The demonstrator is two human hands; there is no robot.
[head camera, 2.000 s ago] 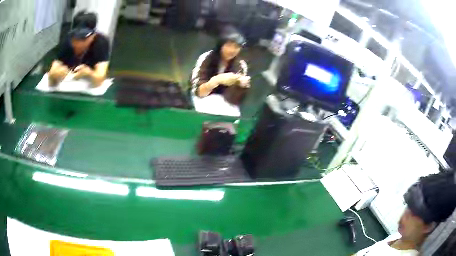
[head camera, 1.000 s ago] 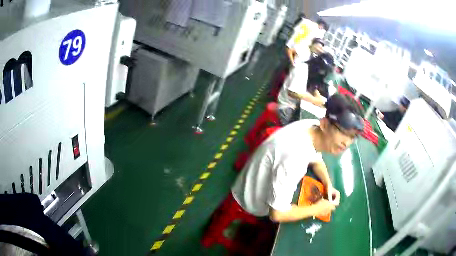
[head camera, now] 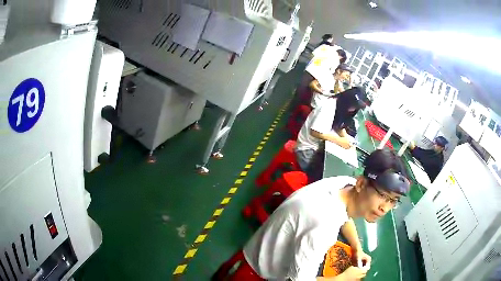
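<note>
Neither of my hands is in the picture. Nearest in front of me, at the lower right, a person in a white shirt and dark cap [head camera: 307, 230] leans over the green bench [head camera: 384, 236]. An orange tray [head camera: 337, 259] with a heap of small dark strips lies by that person's arms, cut off by the lower edge. The person's hands [head camera: 360, 264] are together beside the tray on something small and whitish that I cannot make out.
A white machine marked 79 [head camera: 49, 137] stands at the left, another machine [head camera: 187, 60] behind it. Yellow-black tape [head camera: 236, 186] runs along the green floor. Red stools [head camera: 283, 189] stand beside the bench. More people [head camera: 324, 121] sit farther along. A white machine [head camera: 450, 211] stands at the right.
The view has swung from the bench with monitor and keyboard to the aisle and seated row. Since one second ago, the nearest person appears lower, face turned more towards me.
</note>
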